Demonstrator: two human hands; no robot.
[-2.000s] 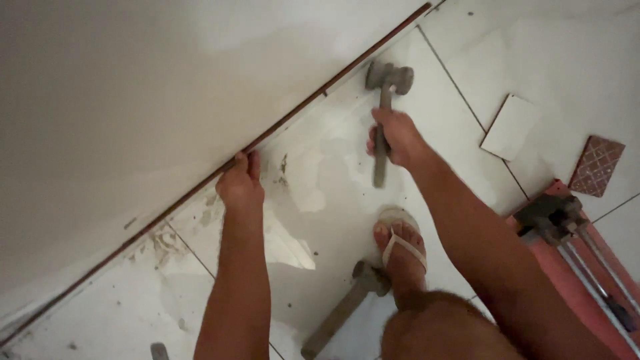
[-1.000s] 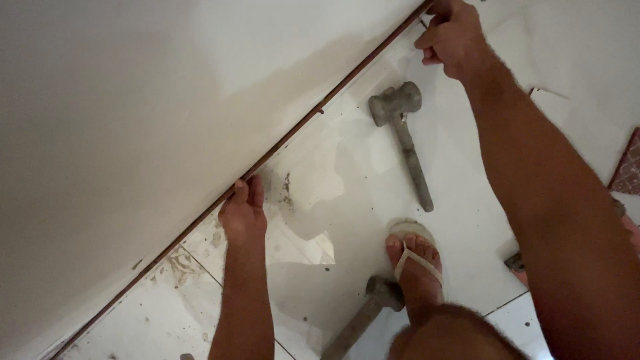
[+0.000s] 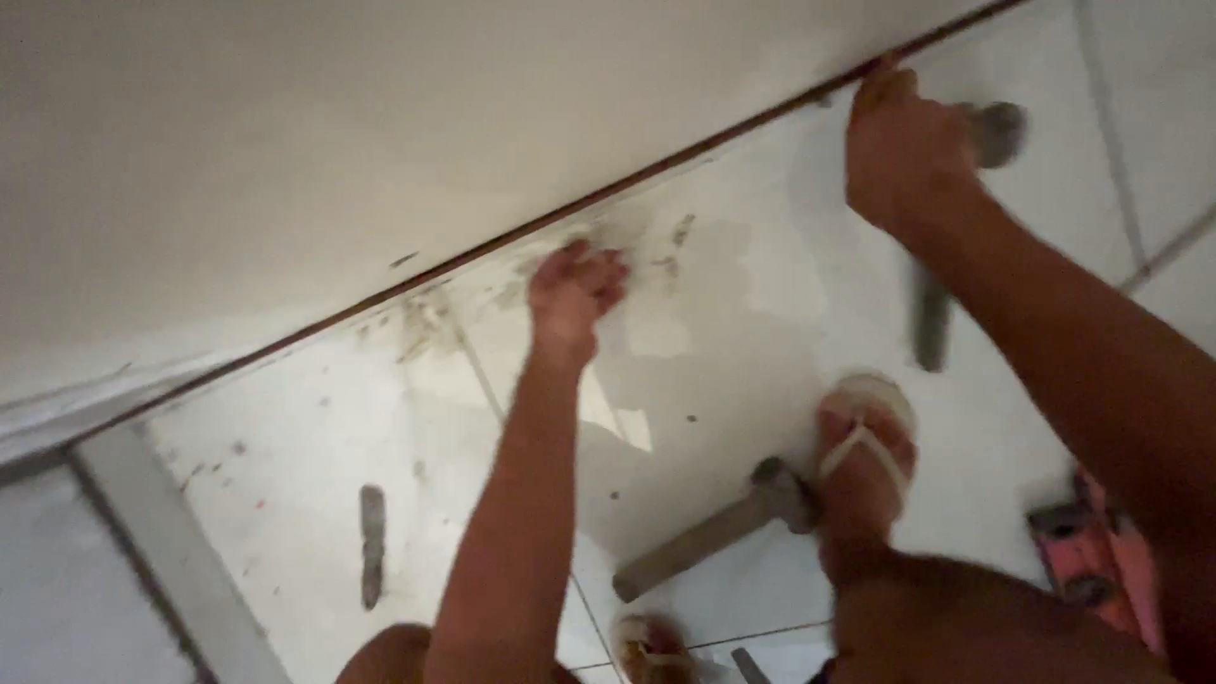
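A tile skirting with a reddish-brown edge (image 3: 665,163) runs diagonally along the foot of the white wall. My right hand (image 3: 902,142) touches that edge at the upper right, fingers bent against it. Beneath my right hand and forearm lies a mallet (image 3: 997,133), its head and handle end showing. My left hand (image 3: 578,285) is blurred, just off the edge over the floor tiles, its fingers apart and holding nothing. A hammer (image 3: 698,541) with a thick handle lies on the floor beside my sandalled foot.
Grout lines cross the white tiled floor (image 3: 760,332), which has dirt smudges near the wall. A narrow dark tool (image 3: 372,546) lies at lower left. Part of a red tile cutter (image 3: 1092,560) shows at lower right. My feet (image 3: 864,446) in flip-flops stand close by.
Two seconds ago my right hand held the mallet; one second ago the mallet lay on the floor and that hand was at the edge. My left hand has come off the edge. The view has shifted.
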